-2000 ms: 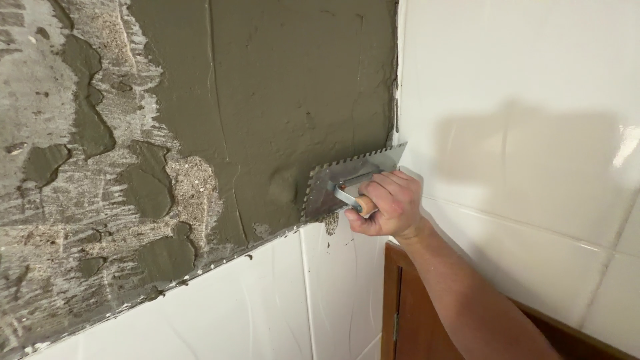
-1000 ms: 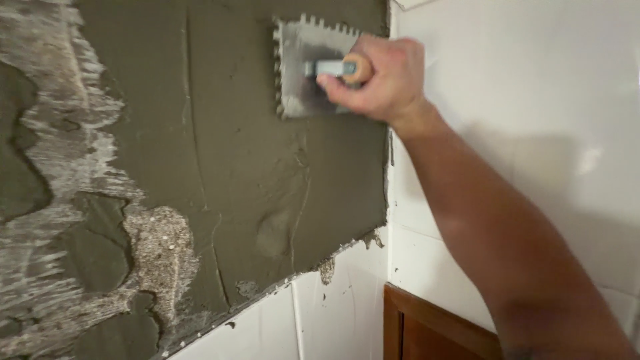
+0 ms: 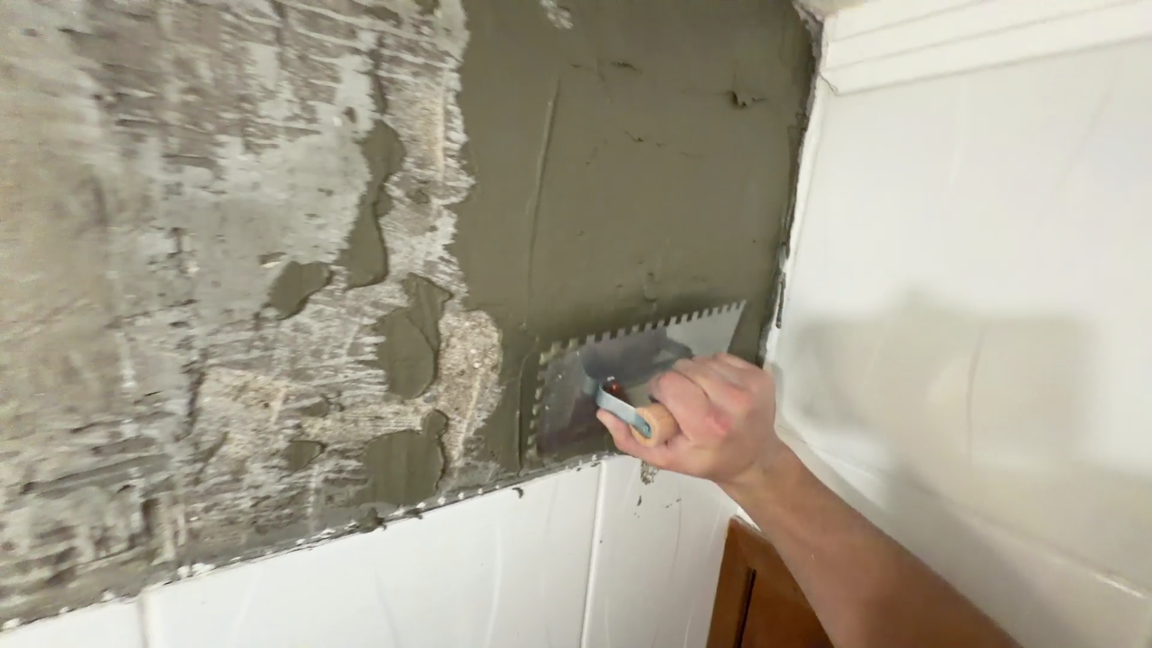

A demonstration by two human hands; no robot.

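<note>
My right hand [image 3: 711, 414] grips the wooden handle [image 3: 657, 425] of a notched steel trowel [image 3: 562, 396]. The trowel's blade lies against the lower right part of the grey mortar coat [image 3: 648, 180], just above the white tiles. Its toothed edges face up and left. Left of the smooth coat, the wall is bare and rough [image 3: 225, 225], with loose dabs of mortar [image 3: 407, 351] stuck to it. My left hand is out of view.
White wall tiles [image 3: 468, 558] run below the mortar, and a tiled side wall [image 3: 954, 225] meets it at the right corner. A brown wooden cabinet or frame [image 3: 765, 589] stands at the bottom, beneath my forearm. White trim [image 3: 981, 45] crosses the upper right.
One second ago the trowel was high on the mortar coat; my right hand has since brought it down to the lower edge, close to where it was two seconds ago.
</note>
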